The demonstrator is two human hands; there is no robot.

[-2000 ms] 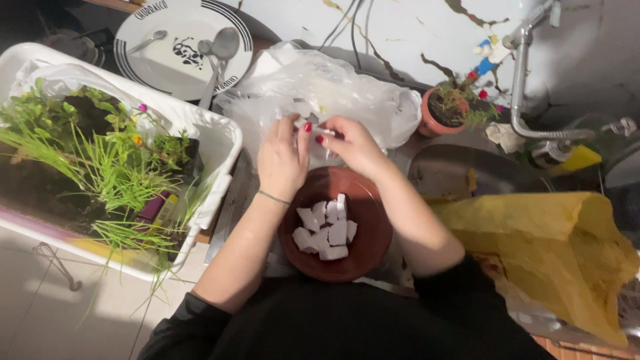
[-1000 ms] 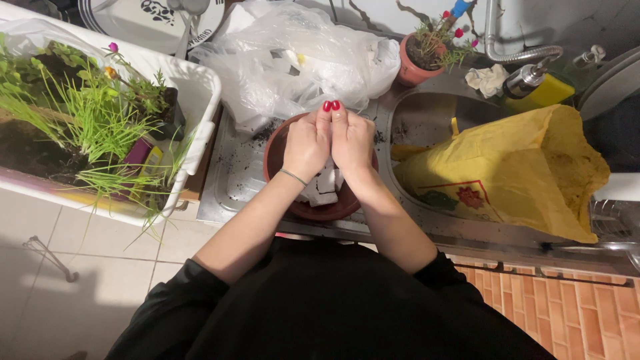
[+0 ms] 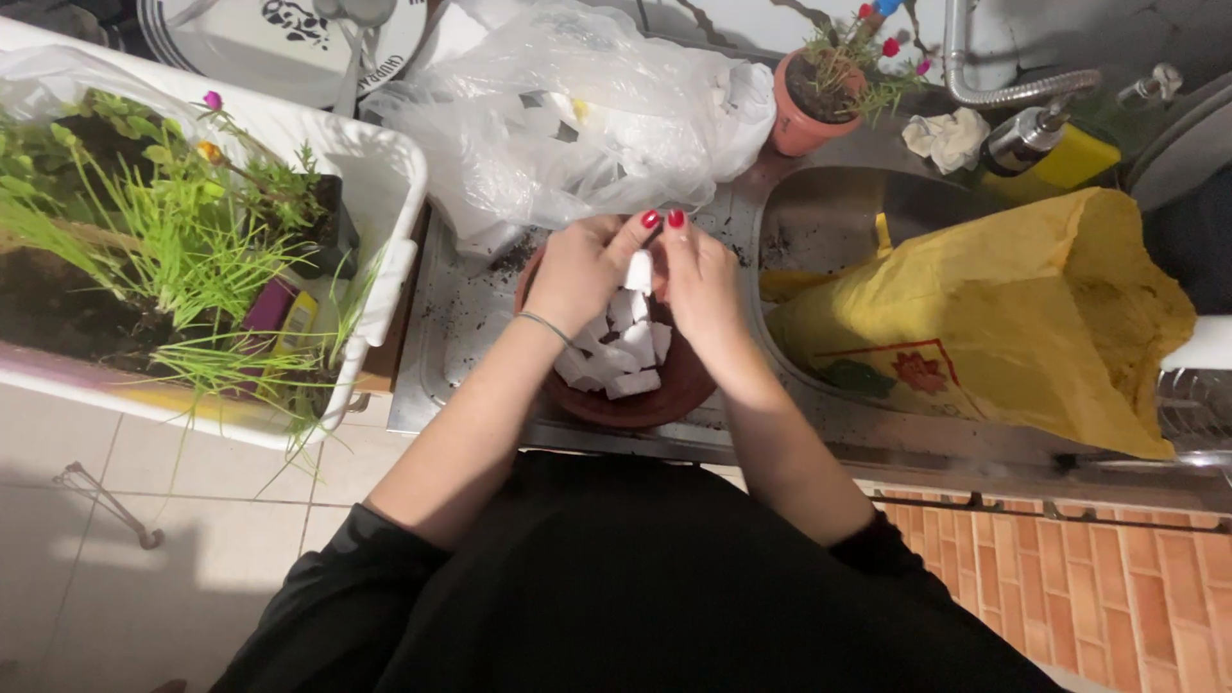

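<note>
Over a brown round pot (image 3: 630,412) my two hands meet, thumbs close together. Between the fingers of my left hand (image 3: 589,274) and my right hand (image 3: 701,284) a white piece, apparently foam, shows just below the thumbs; which hand bears it is hard to tell. Several broken white foam pieces (image 3: 633,346) lie in the pot beneath. My left fingers are bent and partly hidden behind the hand. The far rim of the pot is hidden by my hands. A crumpled clear plastic bag (image 3: 577,125) lies just beyond them.
The pot sits on a metal sink's drainboard (image 3: 462,332) with scattered soil. To the left stands a white tub (image 3: 385,154) of green plants. At right a yellow bag (image 3: 962,318) leans in the sink basin (image 3: 818,207); a small potted plant (image 3: 818,101), faucet (image 3: 1025,140) and plate (image 3: 241,48) are behind.
My hands have moved from beside the plastic bag to over the pot. Since one second ago the thumbs have parted slightly, and a white piece shows between the hands. The view has shifted.
</note>
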